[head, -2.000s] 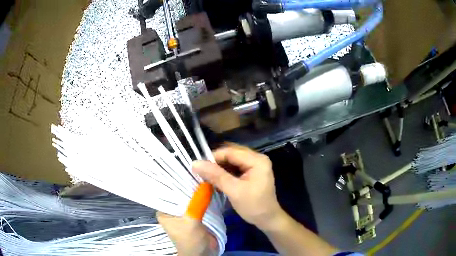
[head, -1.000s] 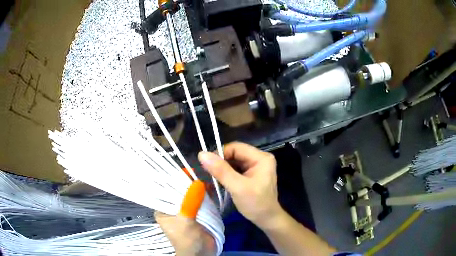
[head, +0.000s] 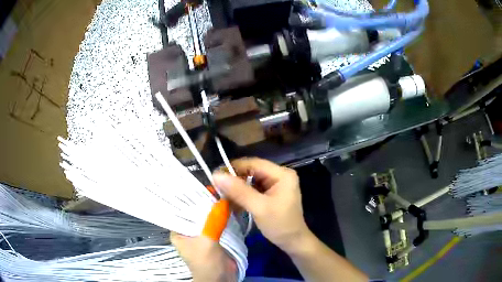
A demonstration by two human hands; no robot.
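My left hand (head: 203, 250), with an orange cot (head: 216, 219) on its thumb, grips a thick fan of white cables (head: 132, 182). My right hand (head: 264, 201) pinches a white cable (head: 224, 155) between thumb and finger. This cable runs up into the jaws of the dark stripper (head: 228, 55), which look closed around it. Another white cable (head: 184, 132) stands apart from the fan, its tip in front of the left jaw block. A small orange fitting (head: 199, 60) sits on a rod above the jaws.
Two silver-white air cylinders (head: 360, 100) and blue hoses (head: 380, 52) are right of the jaws. Speckled scrap (head: 110, 71) lies behind, beside cardboard (head: 38, 99). Long cable bundles (head: 82, 264) lie at lower left. A tube rack (head: 457, 219) and more cables (head: 479, 182) are at the right.
The jaw blocks, apart a second ago, have come together around the cable. The second cable near my right hand is no longer visible as a separate strand. My left hand still grips the fan.
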